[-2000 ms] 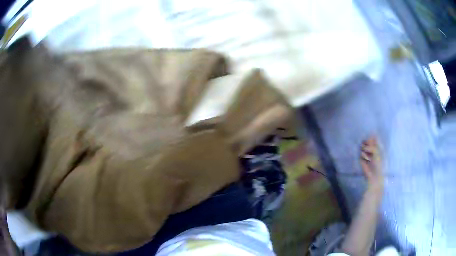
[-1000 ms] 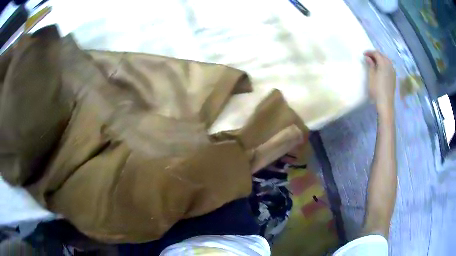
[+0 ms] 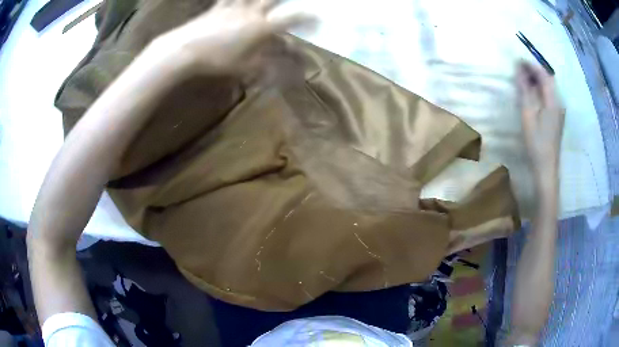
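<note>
The brown jacket (image 3: 326,237) lies bunched on the white cloth-covered table (image 3: 448,74) and hangs over its front edge. Pale basting stitches show on its matte shell, and shiny golden-brown lining (image 3: 387,108) shows at its upper right. My left hand (image 3: 237,34) is blurred over the top of the jacket; whether it grips cloth cannot be told. My right hand (image 3: 539,95) is blurred over the white cloth at the right, just below a slim black tool (image 3: 536,53). Its fingertips are too blurred to tell if they hold anything.
A long dark block (image 3: 61,13) and a thin ruler-like strip (image 3: 83,18) lie at the back left. Dark scraps (image 3: 427,301) are below the front edge, beside a red and yellow patterned surface (image 3: 468,291).
The view has shifted, so more table shows at the right. My left hand and forearm have come into view over the jacket. My right hand has moved from the table's right edge to near the black tool.
</note>
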